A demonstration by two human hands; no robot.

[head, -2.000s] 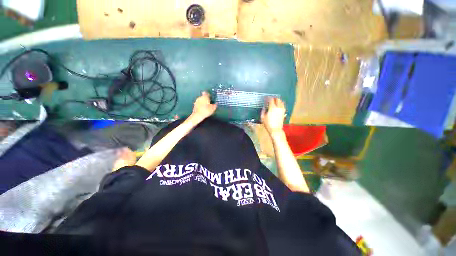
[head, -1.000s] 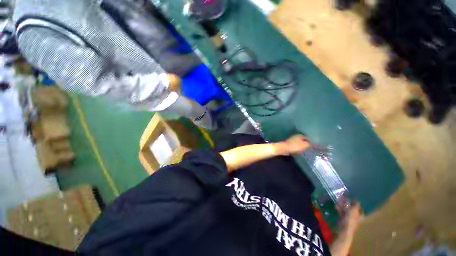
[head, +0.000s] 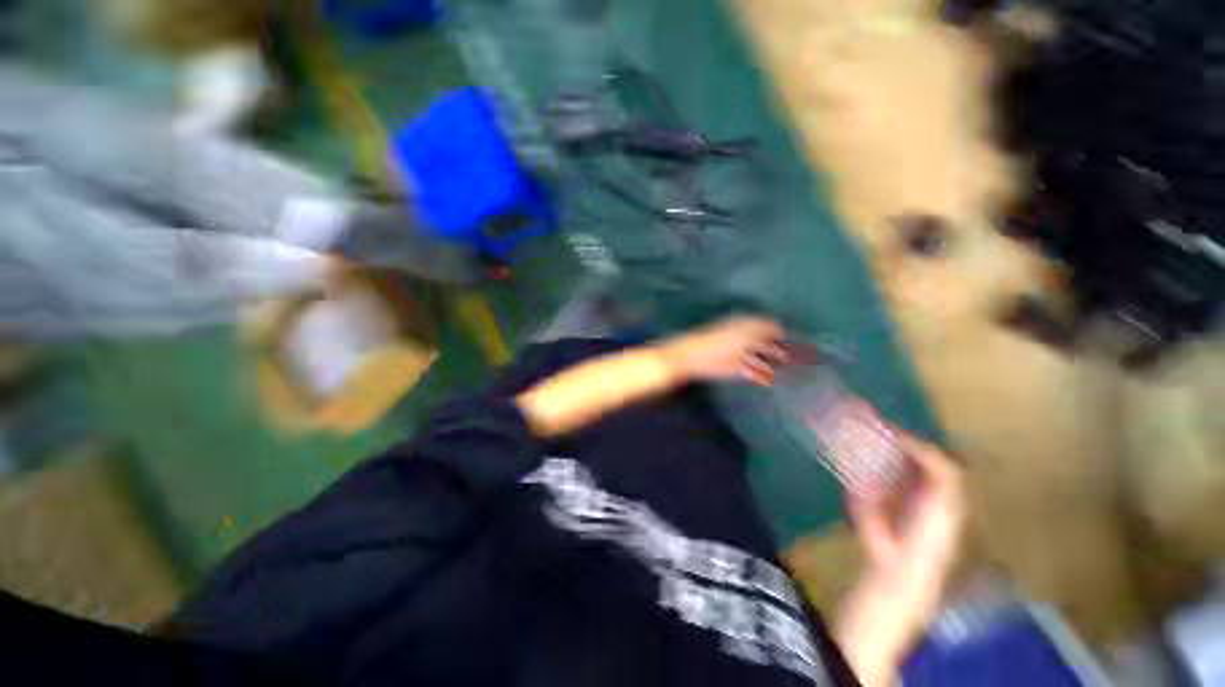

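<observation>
The frame is blurred. A pale, striped strip (head: 854, 436), perhaps the perforated board, lies over the green bench top (head: 793, 255). My right hand (head: 914, 523) is closed around its near end, with the thumb and fingers on either side. My left hand (head: 739, 352) is at the other end, fingers bent, beside a small dark reddish blur; whether it grips anything is not clear.
Tangled black cables (head: 658, 141) lie on the bench beyond my left hand. Brown cardboard (head: 860, 161) borders the bench, with black round housings (head: 1128, 161) heaped on it. A blue stool (head: 470, 168), an open carton (head: 336, 356) and a person's grey sleeve (head: 121, 215) are at left.
The view has shifted and blurred. My right hand has moved up and now wraps around the strip's end. The grey-clad person appears further left, and the blue stool shows more fully.
</observation>
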